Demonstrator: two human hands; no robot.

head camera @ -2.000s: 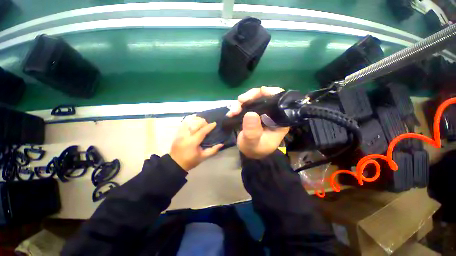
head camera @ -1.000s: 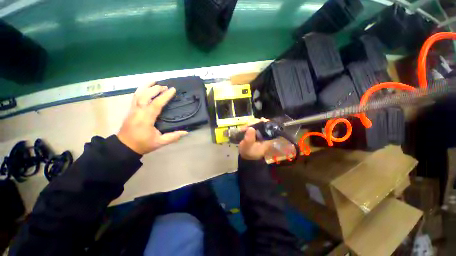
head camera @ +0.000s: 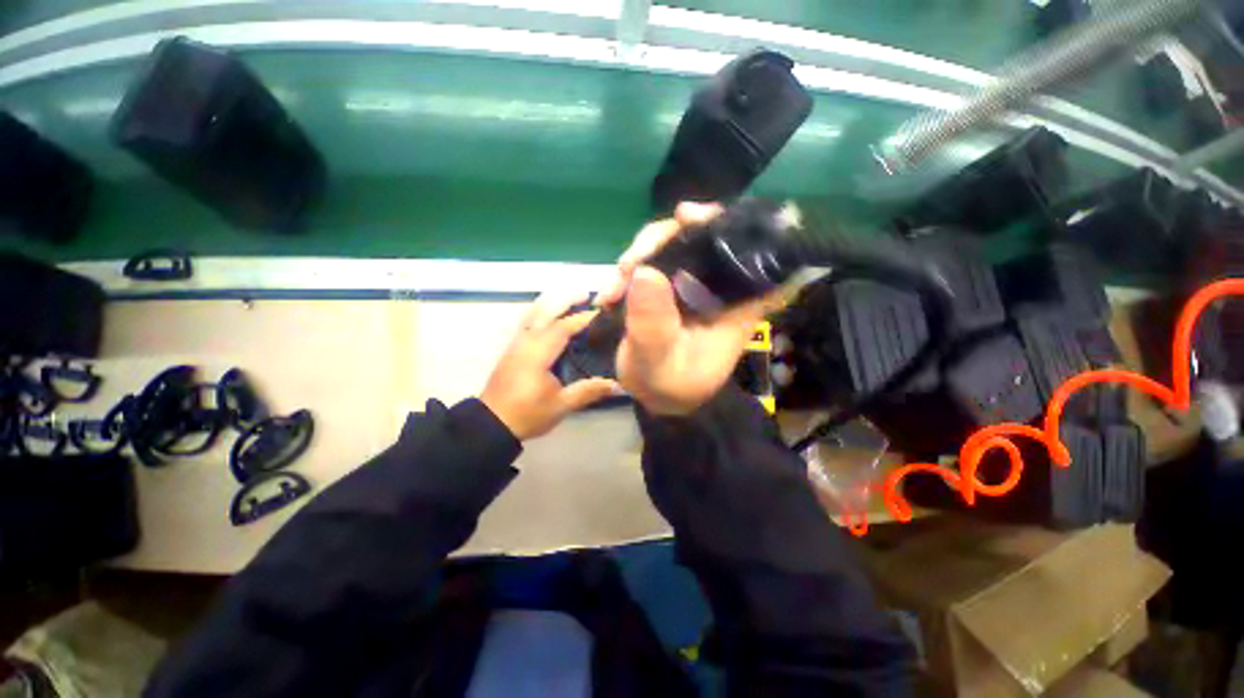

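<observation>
My right hand [head camera: 678, 334] is closed around the black electric screwdriver [head camera: 737, 255], above the bench at the middle. My left hand [head camera: 540, 366] holds a black housing [head camera: 589, 349] on the bench, fingers on its top and near side. The housing is mostly hidden by both hands, and so are its handle and the driver tip. The yellow screw feeder [head camera: 761, 366] shows only as a strip right of my right hand.
Loose black handles [head camera: 270, 445] lie on the bench at left. Black housings [head camera: 223, 134] stand on the green belt [head camera: 450, 137] beyond. More housings are stacked at right, behind an orange coiled hose [head camera: 993, 461]. An open carton [head camera: 1057, 600] is lower right.
The driver has moved from the yellow feeder leftward over the housing, with my right hand around it. The view has shifted left, showing more handles. My left hand stays on the housing.
</observation>
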